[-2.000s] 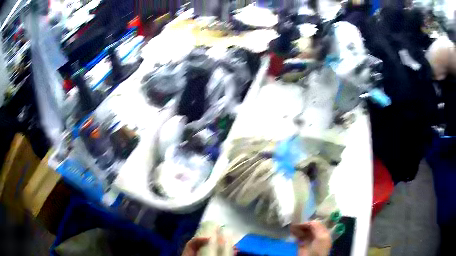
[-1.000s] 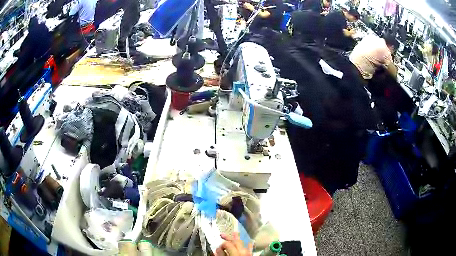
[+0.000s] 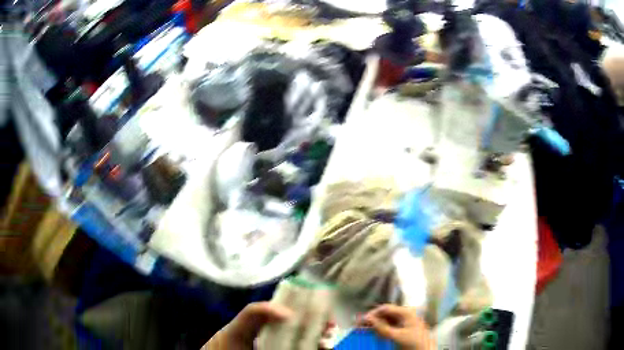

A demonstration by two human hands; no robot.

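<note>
The view is blurred. My left hand [image 3: 248,327] is at the bottom edge, shut on cream thread cones [image 3: 298,311] with a green end rim. My right hand [image 3: 400,327] is just right of it, its fingertips closed on the edge of a blue item [image 3: 362,340], partly cut off by the picture's edge; I cannot tell what it is. Beyond my hands, the bundle of beige cut pieces [image 3: 356,249], with a light blue tie strip [image 3: 414,220] around its middle, lies on the white machine table [image 3: 383,140]. Green-ended cones [image 3: 488,327] lie right of my right hand.
Left of the table is a white trough [image 3: 236,277] with mixed spools, a plastic bag and scraps. Grey and black knit scraps [image 3: 267,102] are heaped behind. A white sewing machine [image 3: 503,61] stands at the table's far right. A red stool [image 3: 547,253] is beyond the right edge.
The view has swung left and blurred. My left hand has come into view with cream cones. My right hand has left the bundle and holds the blue item.
</note>
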